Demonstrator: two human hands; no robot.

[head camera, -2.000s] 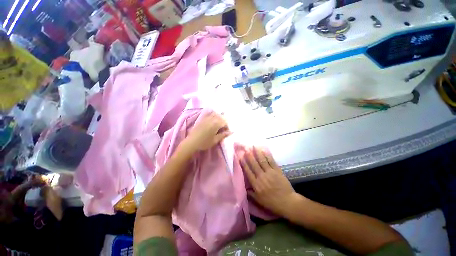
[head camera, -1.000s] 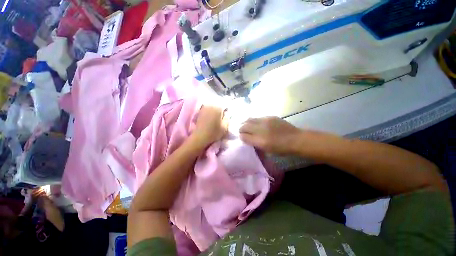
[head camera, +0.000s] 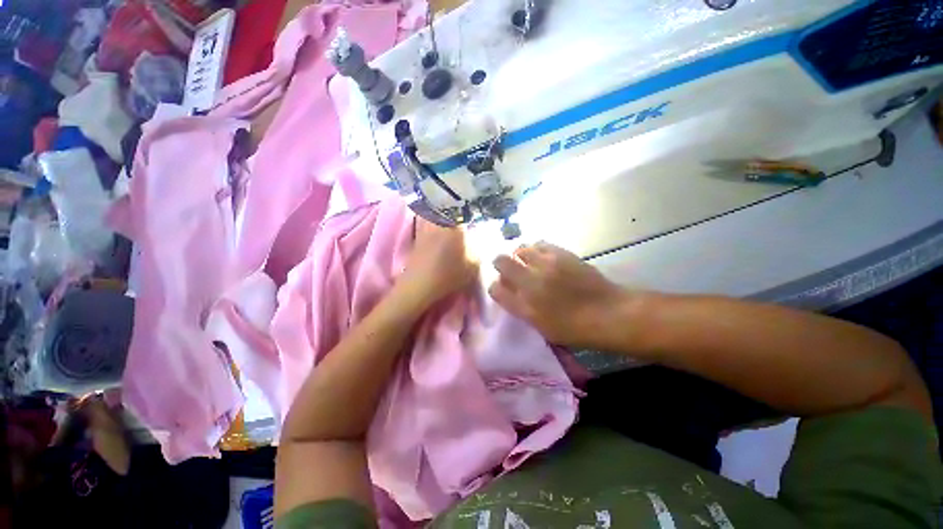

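Observation:
A pink knit garment piece [head camera: 445, 398] lies under both hands and hangs over the table's front edge to the lap. My left hand [head camera: 443, 263] holds the cloth just left of the needle area, its fingertips lost in the lamp glare. My right hand [head camera: 548, 289] pinches the cloth's edge just right of it, fingers bent. The presser foot area [head camera: 507, 222] of the white sewing machine [head camera: 641, 155] is just beyond the fingertips. The needle itself is hidden by glare. More pink pieces [head camera: 186, 269] lie spread to the left.
Snips [head camera: 770, 172] lie right of the needle. A white marked rectangle [head camera: 209, 62] and a red item [head camera: 253, 41] are at the far left. Bagged cloth [head camera: 78, 196], a grey round unit [head camera: 88, 336] and another person's arm [head camera: 107, 434] are at the left. The table edge [head camera: 879, 271] curves right.
Both hands have moved up to the needle area, and the right hand has gone from flat on the cloth to pinching its edge. The view has moved closer to the machine.

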